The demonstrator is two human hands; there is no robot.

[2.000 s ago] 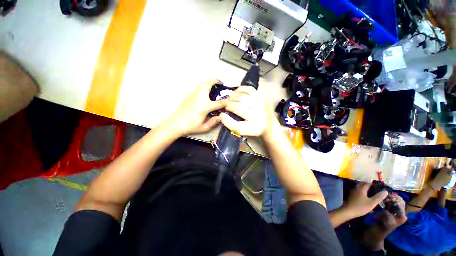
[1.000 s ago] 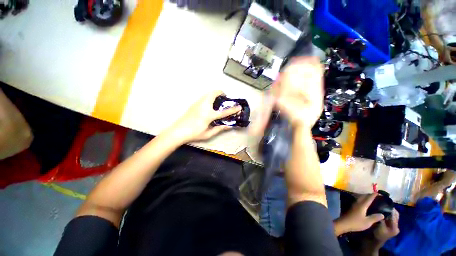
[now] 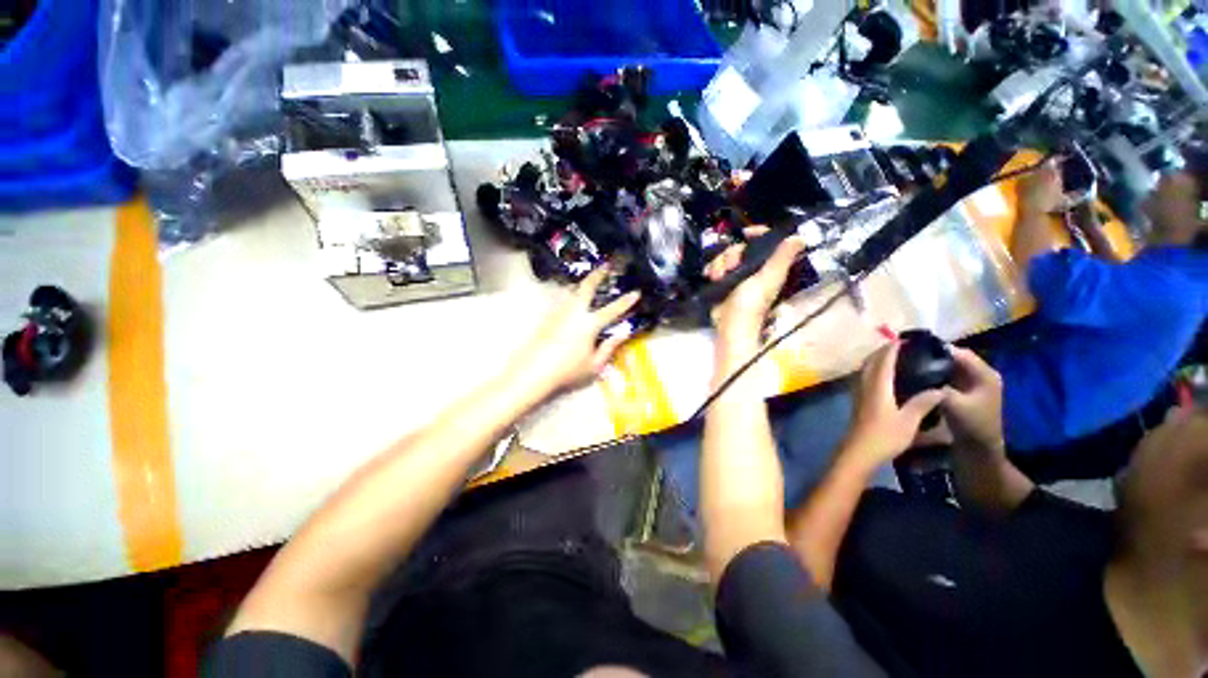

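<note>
My left hand [image 3: 580, 334] is at the front edge of the pile of black round units [image 3: 603, 172], its fingers on dark parts there. Whether it grips a unit is hidden by blur and clutter. My right hand [image 3: 758, 289] is closed around the black electric screwdriver [image 3: 750, 260], which lies slanted over the pile's right side. Its tip cannot be made out among the parts. A thin black cord [image 3: 768, 347] crosses my right forearm. The silver-grey screw feeder [image 3: 384, 179] stands left of the pile, apart from both hands.
A single black unit [image 3: 48, 339] lies at the far left, beside orange tape [image 3: 139, 384]. A blue bin [image 3: 603, 47] and clear plastic bags [image 3: 199, 106] are at the back. A black bar [image 3: 927, 205] extends at right. A neighbour's hands [image 3: 881, 411] hold a black round part close by.
The view has swung right. My left hand has moved with its unit from the open bench to the pile. My right hand has carried the screwdriver away from the feeder, over the pile.
</note>
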